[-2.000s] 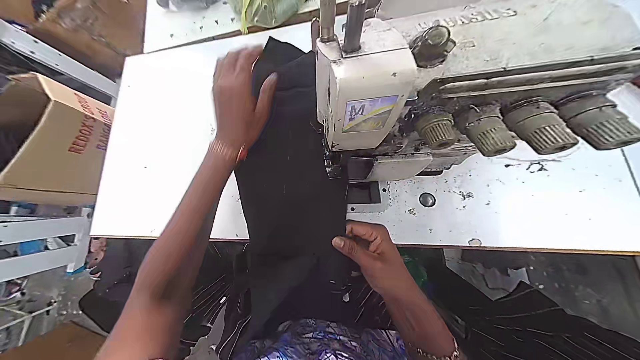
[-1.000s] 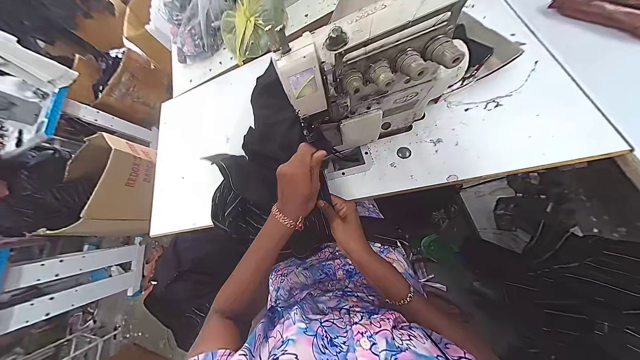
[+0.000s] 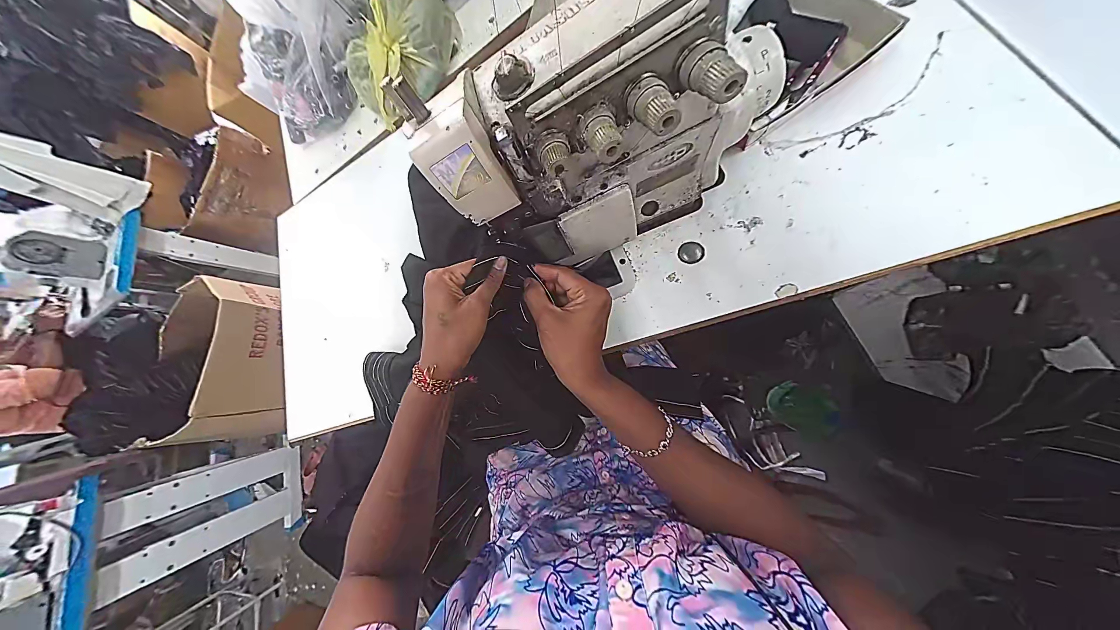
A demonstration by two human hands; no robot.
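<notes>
An overlock sewing machine (image 3: 612,114) with several tension dials stands on a white table. Black fabric (image 3: 472,385) lies under its needle area, hangs over the table's front edge and reaches my lap. Just in front of the presser foot, my left hand (image 3: 459,315) pinches the fabric's edge between thumb and forefinger. Close to its right, my right hand (image 3: 569,319) pinches the same edge near the machine's front plate. A small gap separates the two hands, with the edge running between them. The needle and presser foot are mostly hidden in shadow.
The white tabletop (image 3: 337,289) ends at a front edge near my body. A cardboard box (image 3: 236,350) with dark cloth is at the left. Plastic bags (image 3: 402,52) lie behind the machine. Dark cloth (image 3: 1006,420) is piled at the lower right, below the table.
My left hand, flat on the fabric at the far left two seconds ago, now pinches its edge beside my right hand. The fabric has gone from spread out to bunched. The view has shifted.
</notes>
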